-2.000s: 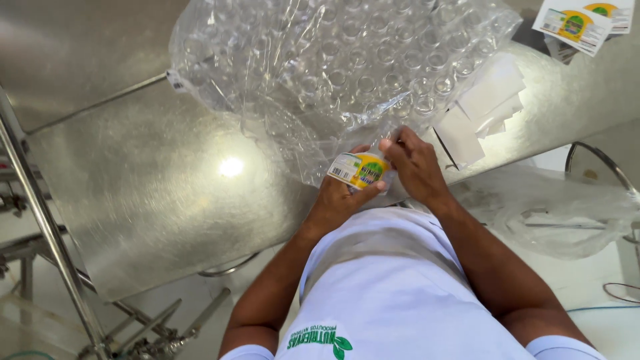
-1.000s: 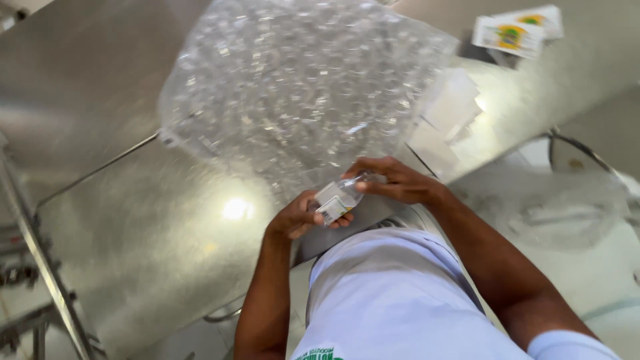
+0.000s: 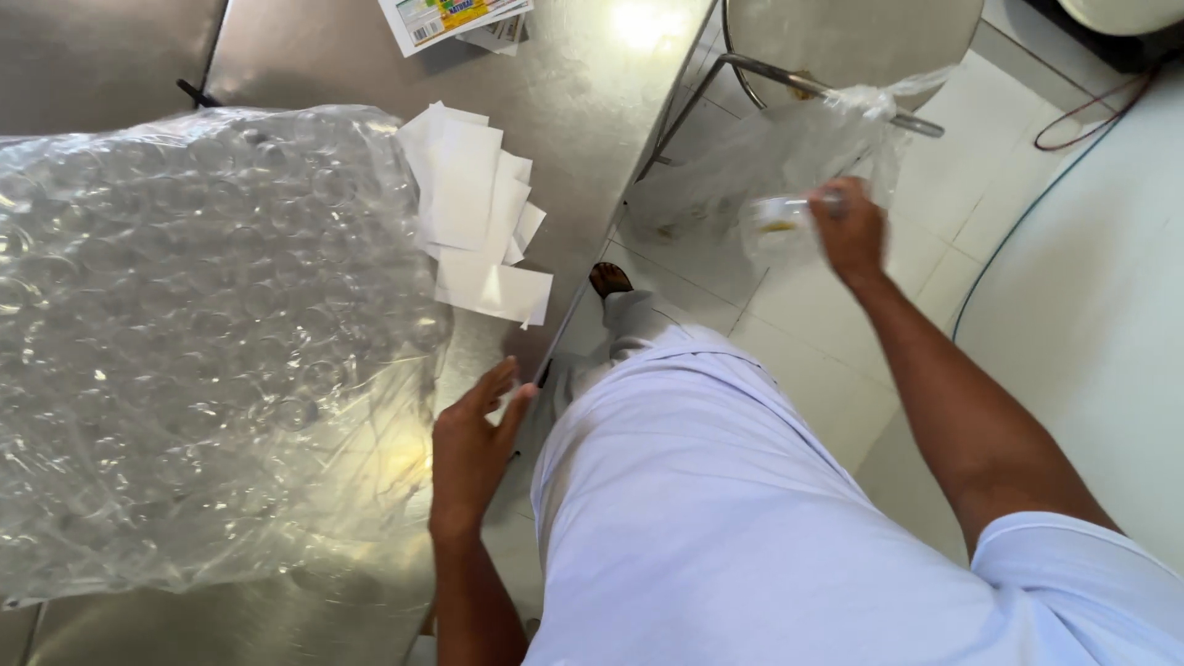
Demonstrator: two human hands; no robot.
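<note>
My right hand (image 3: 849, 231) is shut on a small clear plastic bottle (image 3: 782, 215) with a label on it, partly blurred, held at or over a clear plastic bag (image 3: 717, 176) that hangs from a metal bar. My left hand (image 3: 476, 444) holds nothing, fingers apart, by the edge of the steel table. Left of it lies a large clear bag of plastic bottles (image 3: 213, 305). Several white paper slips (image 3: 467, 190) lie overlapped beside that bag, and printed labels (image 3: 449, 20) are stacked near the top of the view.
The steel table's (image 3: 592, 111) edge runs diagonally between the left hand and the hanging bag. A round metal stool seat (image 3: 851, 37) is at the top, beside the metal bar (image 3: 786, 79). A blue cable (image 3: 1027, 217) runs at the right above the tiled floor (image 3: 795, 324).
The hands have parted. The right hand has carried the labelled bottle away to the right, to the hanging bag; the left hand has let go of it. The view has swung right.
</note>
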